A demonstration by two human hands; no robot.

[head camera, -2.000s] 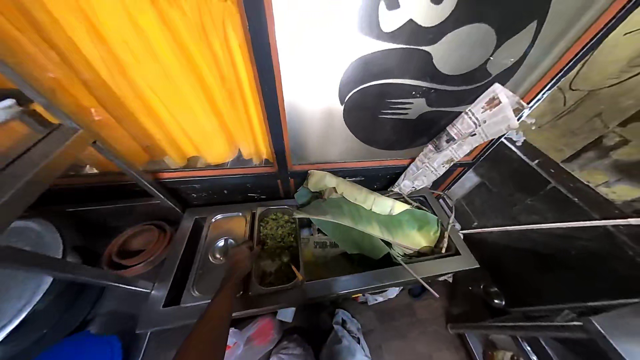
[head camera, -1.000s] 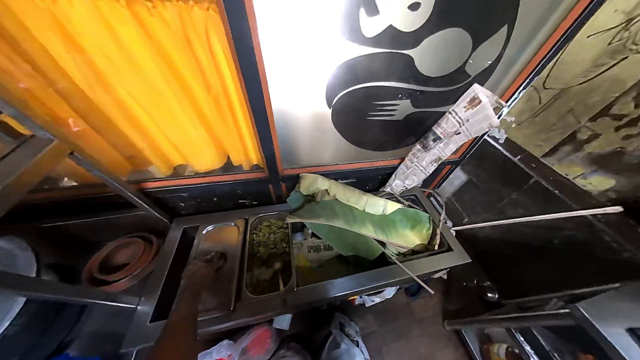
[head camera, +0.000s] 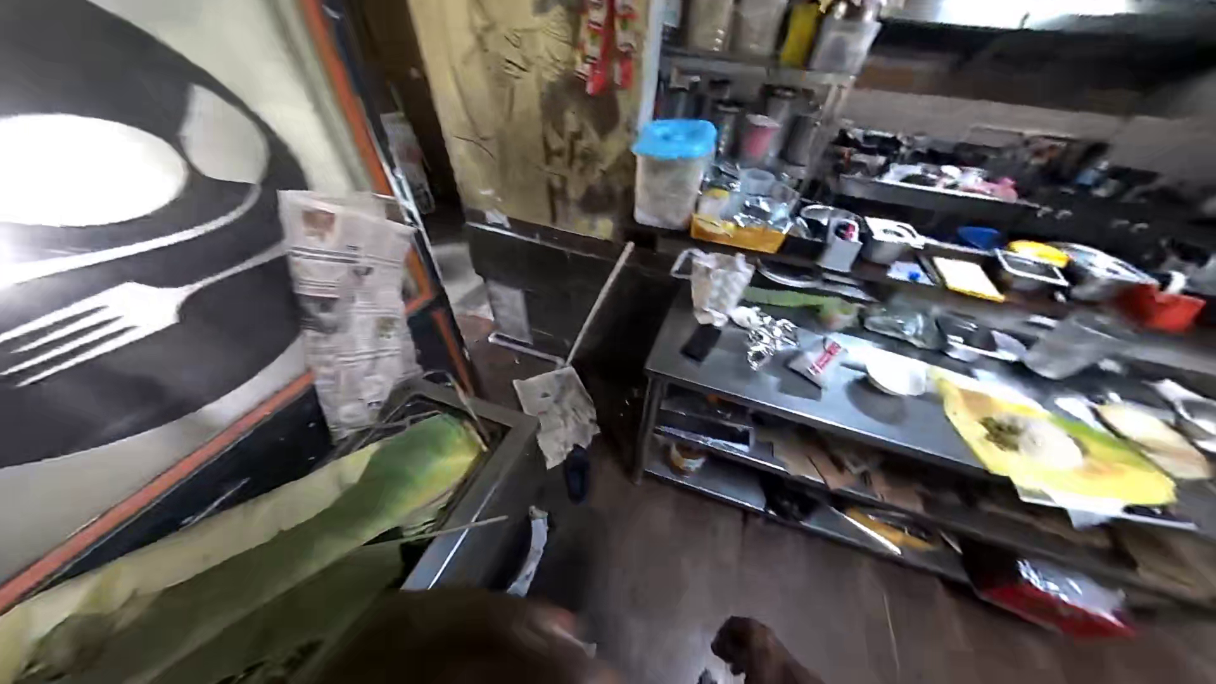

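Blurred and cut off by the lower edge, my left hand (head camera: 465, 641) is in front of the banana leaves (head camera: 399, 489) on the steel counter; whether it touches them or holds anything is unclear. Farther right, also at the lower edge, my right hand (head camera: 755, 651) shows partly above the dark floor, with a small whitish bit beside it that I cannot identify. On the steel table (head camera: 883, 408) at the right lies a yellow-green sheet or leaf (head camera: 1121, 475) bearing white food (head camera: 1050, 445) and chopped greens (head camera: 1002, 432).
Newspaper (head camera: 347, 313) stands against the wall by the counter corner. A long stick (head camera: 600, 302) leans near a paper sheet (head camera: 559, 408). The table holds a white bowl (head camera: 896, 373), a dark phone-like object (head camera: 701, 342) and crumpled foil (head camera: 771, 337). Behind is a blue-lidded tub (head camera: 673, 176); a red bag (head camera: 1054, 598) lies below.
The view has swung far right, from the counter to the steel table. An arm first reached the greens pan, then the lidded pan to its left; neither pan is plainly in view now.
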